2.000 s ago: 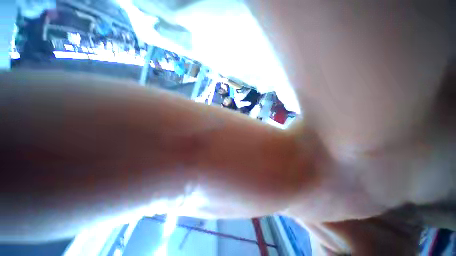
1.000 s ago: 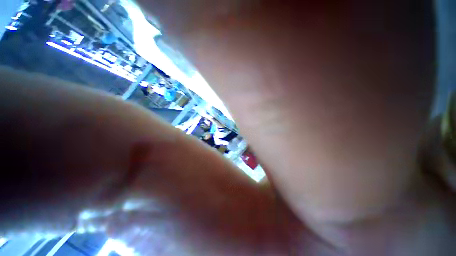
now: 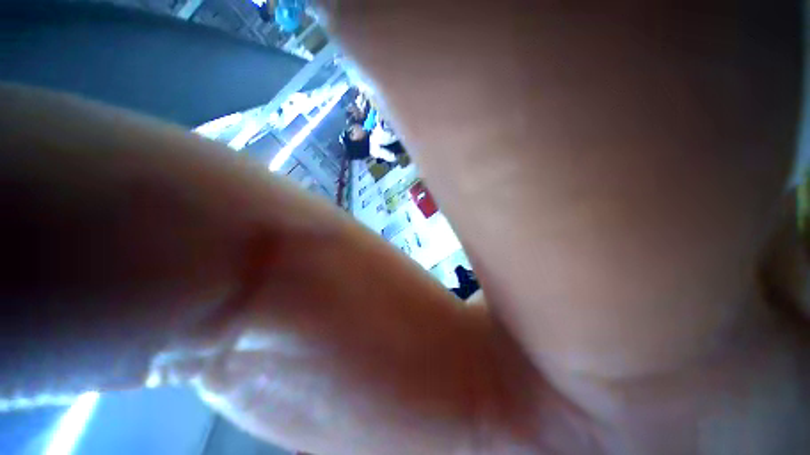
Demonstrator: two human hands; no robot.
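Note:
Two thick, blurred fingers of a hand fill most of the view, very close to the camera. One finger (image 3: 178, 231) crosses the left and lower part. The other (image 3: 568, 195) comes down from the top right. They meet at the lower right. Whether this is my left or right hand cannot be told, nor whether a second hand is in view. A yellowish shiny band (image 3: 803, 209) shows cut off at the right edge. No cloth can be made out.
Through the gap between the fingers, distant people (image 3: 362, 140), a red object (image 3: 424, 199) and a bright tube light (image 3: 306, 129) show, tilted. A dark blue-grey surface (image 3: 133, 58) lies at the upper left. Another bright light strip (image 3: 71, 427) shows at the lower left.
The background has turned and shifted behind the fingers. The large white glare at the top is gone. The right-hand finger covers more of the top, and the yellowish band shows at the right edge.

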